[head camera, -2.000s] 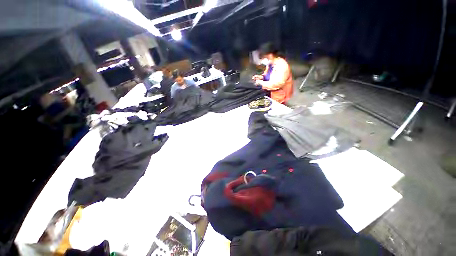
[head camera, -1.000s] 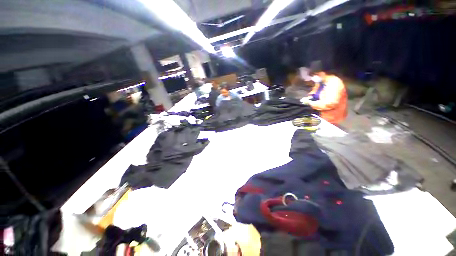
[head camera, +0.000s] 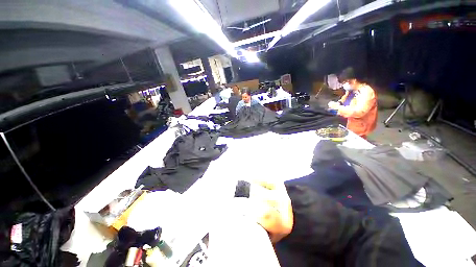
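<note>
The navy coat lies in front of me, mostly hidden behind my dark right sleeve; one small red button shows, but its dark red trim is hidden. My right hand is raised over the near table, its fingers towards the left and washed out by glare. A small black rectangular piece shows at its fingertips and seems held there. A bright white shape below the hand covers much of the button tray; I cannot tell what it is. My left hand is not in view.
Thread cones and an open carton stand at near left. Black garments lie on the left. A grey garment and a round basket lie beyond the coat. A person in orange and another person are at the far side.
My view has swung right-to-left across the table, so things sit further right. My right hand has risen from the tray with the black piece, and my sleeve now covers the red trim.
</note>
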